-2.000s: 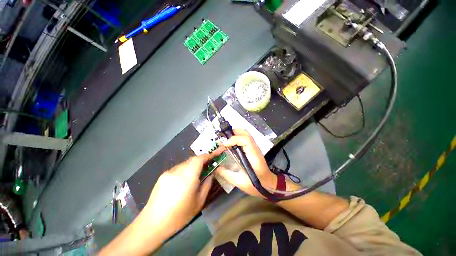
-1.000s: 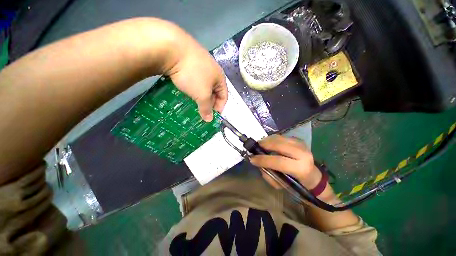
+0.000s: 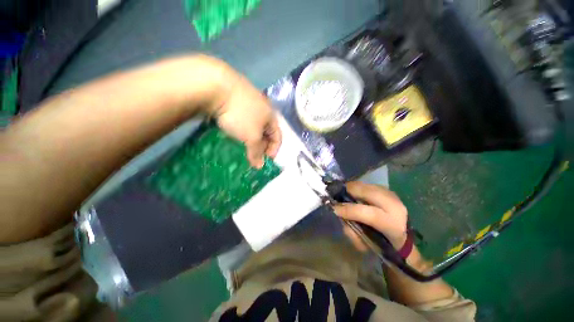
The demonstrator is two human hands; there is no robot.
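Note:
A green PCB panel (image 3: 204, 173), blurred, lies on the black mat and partly over a white card (image 3: 277, 210). My left hand (image 3: 252, 129) reaches over the panel from the left, its bent fingertips at the panel's upper right corner. Blur hides whether they grip it. My right hand (image 3: 374, 214), with a dark red wristband, is closed around the black soldering iron (image 3: 352, 200). The iron points up and left over the white card, its tip apart from the left fingertips.
A pale cup (image 3: 329, 94) with silvery waste stands beyond the card. Right of it is a yellow sponge (image 3: 403, 115) in a dark holder. A large dark box (image 3: 484, 82) stands at the right. Another green panel (image 3: 220, 16) lies at the top. The iron's cable (image 3: 440, 270) loops right.
The iron's tip has drawn back from my left fingertips and the panel's corner. My left hand stays at that corner. The view has shifted, showing the other green panel at the top.

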